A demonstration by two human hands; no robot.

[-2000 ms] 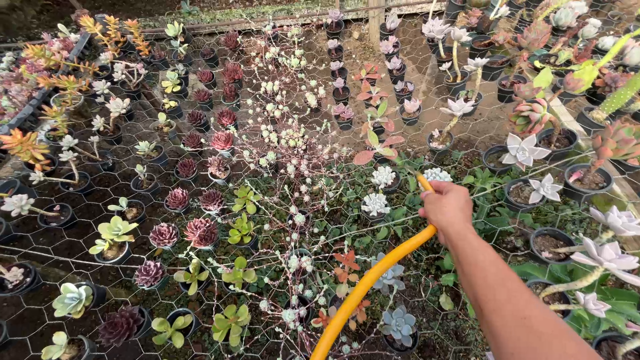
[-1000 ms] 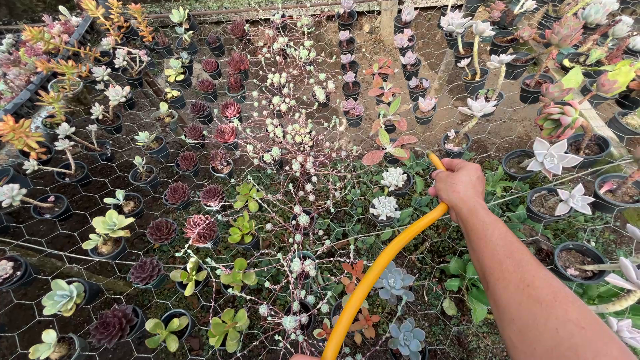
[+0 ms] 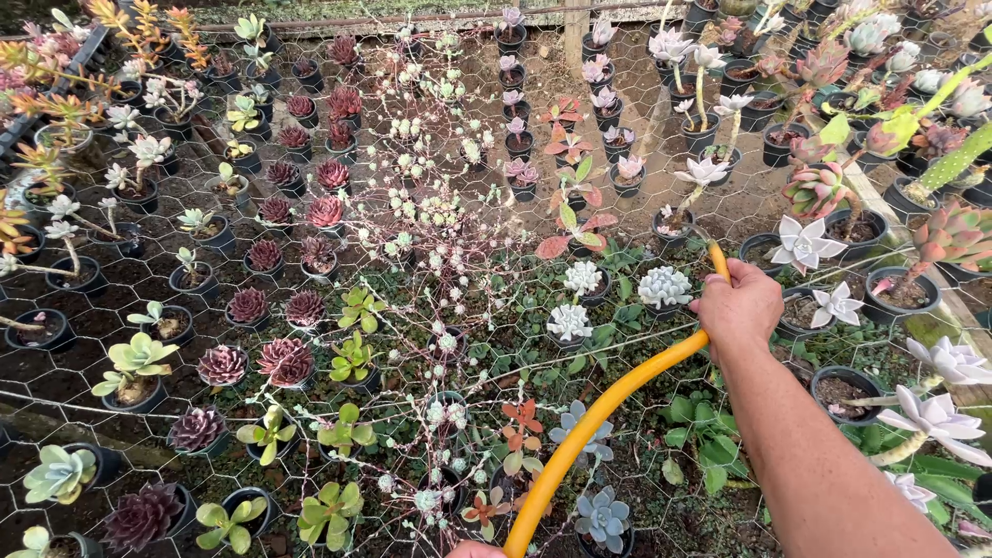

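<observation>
My right hand [image 3: 738,306] grips a yellow hose [image 3: 601,415] close to its end, with the thumb near the opening. The hose curves down to the bottom edge, where a small part of my left hand [image 3: 477,550] shows beside it; its fingers are mostly out of view. Just left of the right hand is a pale, compact succulent [image 3: 664,287] in a black pot. A white-leaved rosette [image 3: 806,243] stands to the right of the hose's end. Whether water leaves the hose is hard to tell.
Potted succulents stand in rows within hexagonal wire mesh [image 3: 434,310]. Dark red rosettes [image 3: 285,362] are at the left, and a trailing succulent [image 3: 442,209] spreads through the middle. A taut line [image 3: 589,355] crosses below the right hand. A wooden rail [image 3: 891,221] runs along the right.
My right hand has moved right with the hose's end over the bed. At the bottom edge a bit of my left hand shows, which the oldest frame does not show.
</observation>
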